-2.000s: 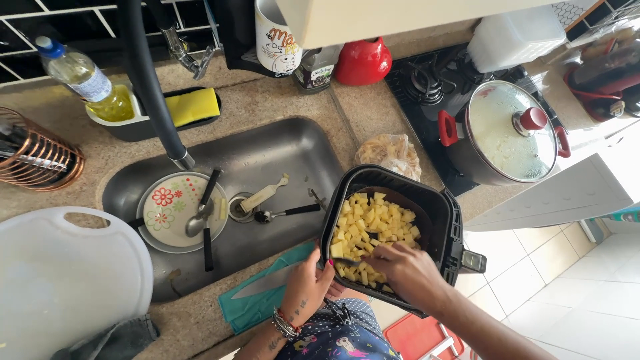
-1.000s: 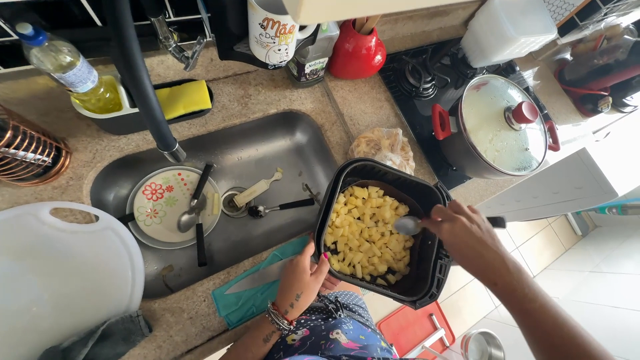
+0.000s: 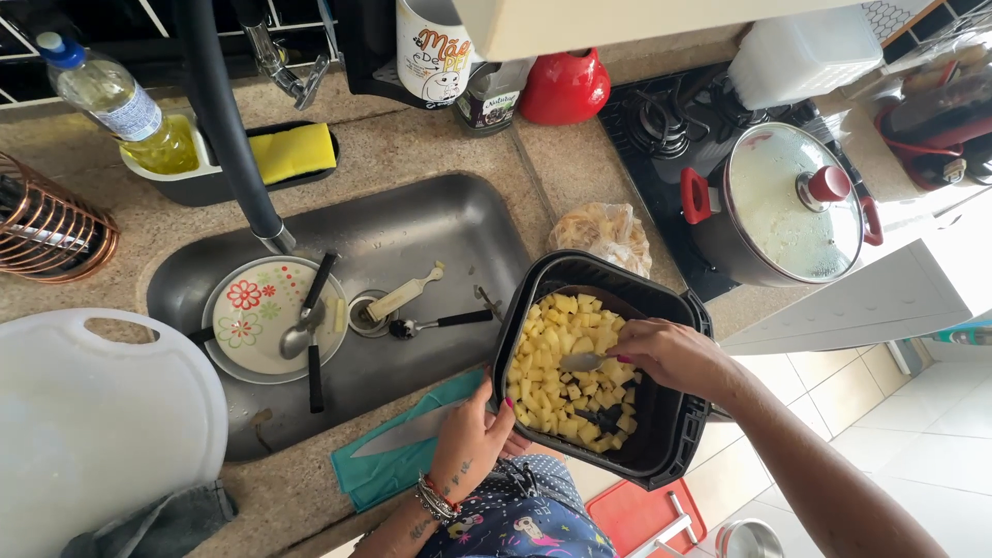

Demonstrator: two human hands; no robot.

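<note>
My left hand (image 3: 474, 438) grips the near left rim of a black air fryer basket (image 3: 670, 434), which is tilted beside the sink. Pale yellow diced pieces, perhaps potato, (image 3: 554, 349) lie in it. My right hand (image 3: 670, 353) holds a metal spoon (image 3: 581, 361) with its bowl on the pieces; its handle is mostly hidden by the fingers. A knife (image 3: 403, 432) lies on a teal cloth (image 3: 360, 480) at the counter's front edge, partly behind my left hand.
The steel sink (image 3: 434, 209) holds a flowered plate (image 3: 256, 341), spoons and a peeler (image 3: 403, 294). A lidded pot (image 3: 790, 209) stands on the black cooktop (image 3: 620, 116). Behind the basket lies a plastic bag (image 3: 601, 232). A white cutting board (image 3: 101, 403) is at left, below the faucet (image 3: 232, 139) and bottle (image 3: 124, 108).
My right hand has moved left and inward over the basket since one second ago, bringing the spoon from near the right wall to the middle of the pieces. My left hand keeps its hold.
</note>
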